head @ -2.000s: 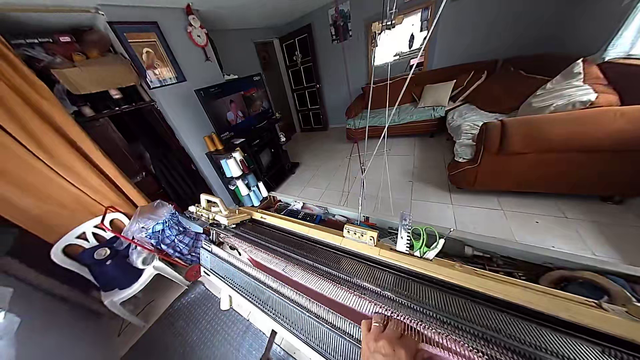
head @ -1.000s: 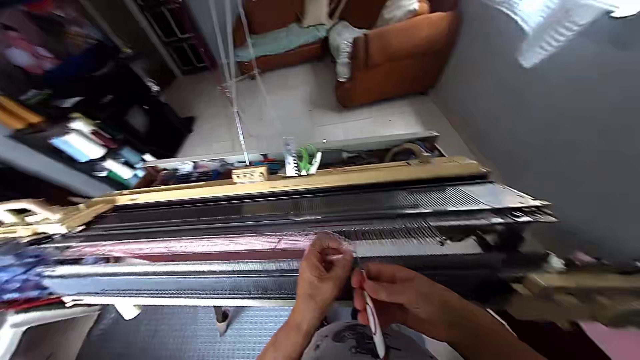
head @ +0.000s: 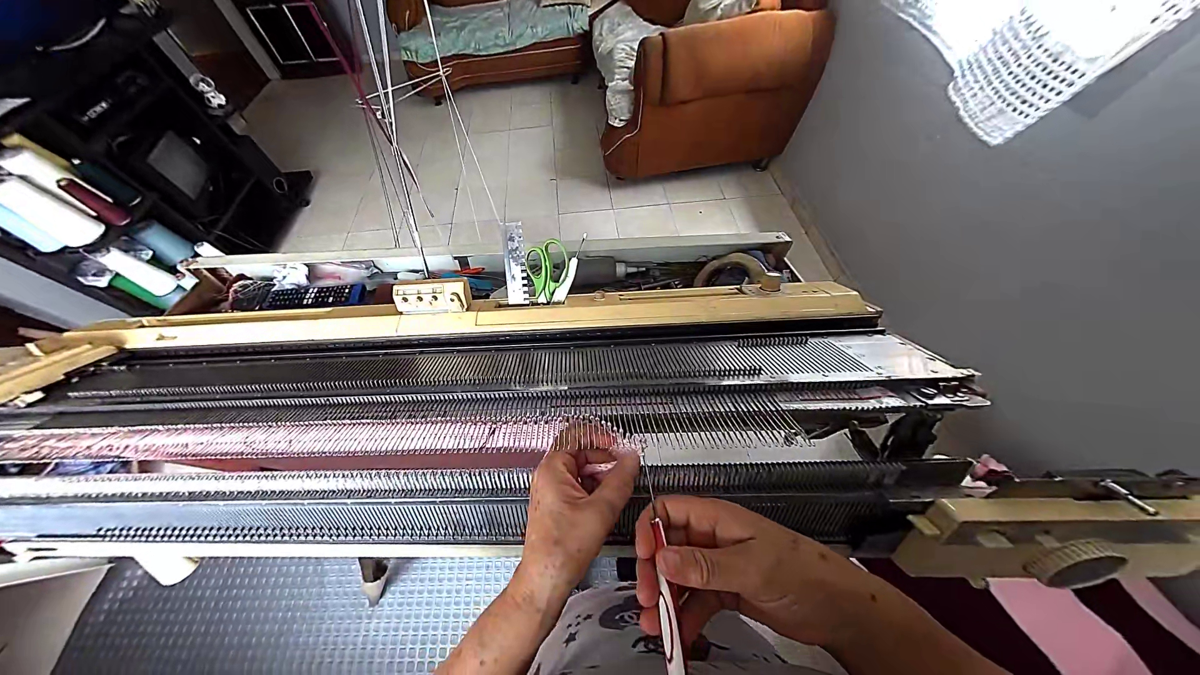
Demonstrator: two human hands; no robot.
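A knitting machine with two needle beds spans the view from left to right. Pink knitted fabric hangs from its needles, and its right edge is at my left hand. The thumb and fingers of that hand pinch this edge. Just to the right and lower, my right hand holds a thin metal-tipped hook tool with a red and white handle. The tool's tip points up to the fabric edge beside my left fingertips. Exactly what the tip catches is too small to tell.
Behind the bed, a tray holds green-handled scissors, a clear ruler and a tape roll. Yarn strands rise from the tension mast. A beige carriage sits at the right end. Yarn cones stand at left.
Two seconds ago one hand lay on the machine and no tool showed; a second ago both hands were together, with the tool held. Now the tool's tip points up at the fabric edge. The view has swung right.
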